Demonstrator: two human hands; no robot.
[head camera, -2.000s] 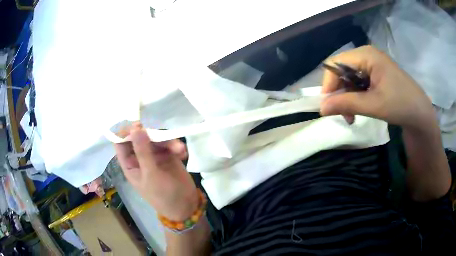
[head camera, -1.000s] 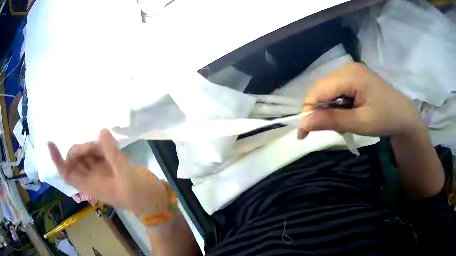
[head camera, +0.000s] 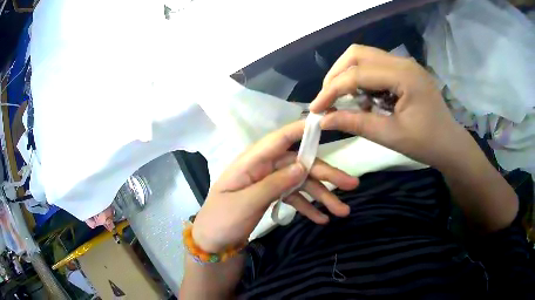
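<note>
A narrow white strip (head camera: 310, 140) runs between my two hands in front of my lap. My left hand (head camera: 273, 176) is palm up and holds the strip between thumb and fingers; a loop of it hangs below the thumb. My right hand (head camera: 387, 105) pinches the strip's upper end between thumb and index finger. Dark snips (head camera: 378, 101) are held inside my right palm, partly hidden by the fingers. A large white cloth (head camera: 105, 105), overexposed, covers the table at the left and centre.
White cloth (head camera: 375, 153) lies on my lap behind the hands. Thin white cloth (head camera: 487, 64) is heaped at the right. A cardboard box (head camera: 120, 266) stands at the lower left beside a yellow bar (head camera: 88, 246). The table's dark edge (head camera: 317, 38) curves across the top.
My left hand has moved right to meet my right hand and now grips the strip. The strip, earlier stretched across the view, is now short and upright between them.
</note>
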